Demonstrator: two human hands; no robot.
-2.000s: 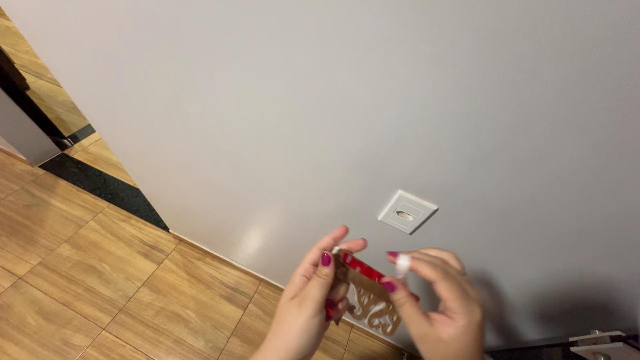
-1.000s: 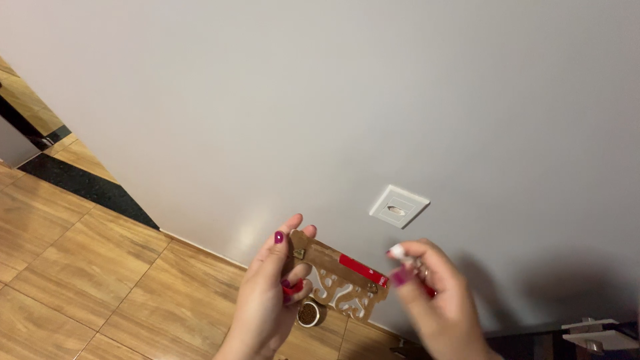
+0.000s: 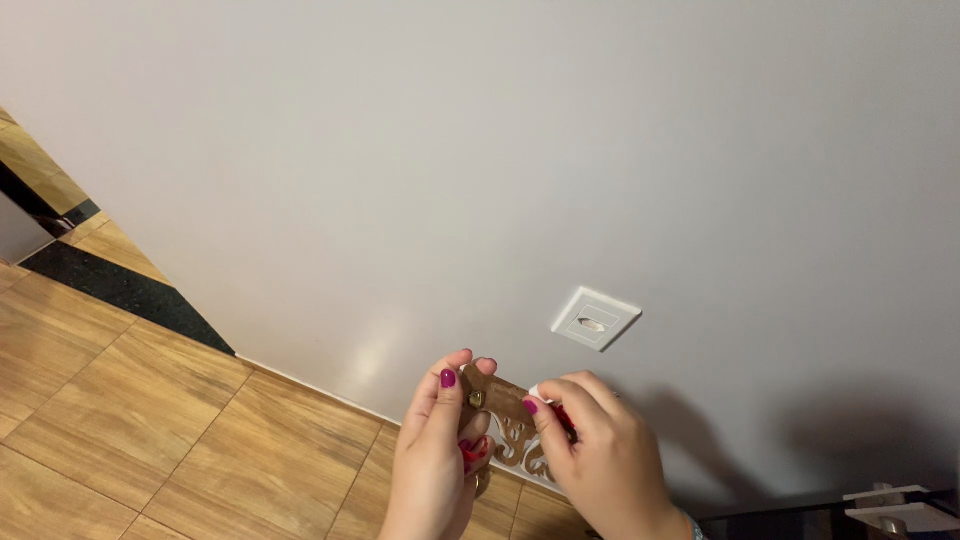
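Observation:
A brown panel with scroll-shaped cutouts and a white edge point(image 3: 510, 439) lies between my hands, low in the view. My left hand point(image 3: 446, 442) grips its left end, beside a small brass-coloured metal fitting point(image 3: 477, 399), and a red piece point(image 3: 474, 452) is tucked in its lower fingers. At the panel's upper right, my right hand point(image 3: 600, 442) pinches a small white piece point(image 3: 535, 392) between thumb and forefinger. Something red point(image 3: 564, 420) shows inside its curled fingers. The fingers hide parts of the panel.
A white socket plate point(image 3: 597, 319) is set in the grey wall point(image 3: 375, 187) above my hands. Wood-look floor tiles point(image 3: 202, 427) and a dark stone strip point(image 3: 124, 289) lie at left. White and metal parts point(image 3: 900, 510) stand at the lower right.
The red strip seen along the panel's upper edge in the earlier frames no longer shows there. My right hand has moved in close to the panel since a second ago.

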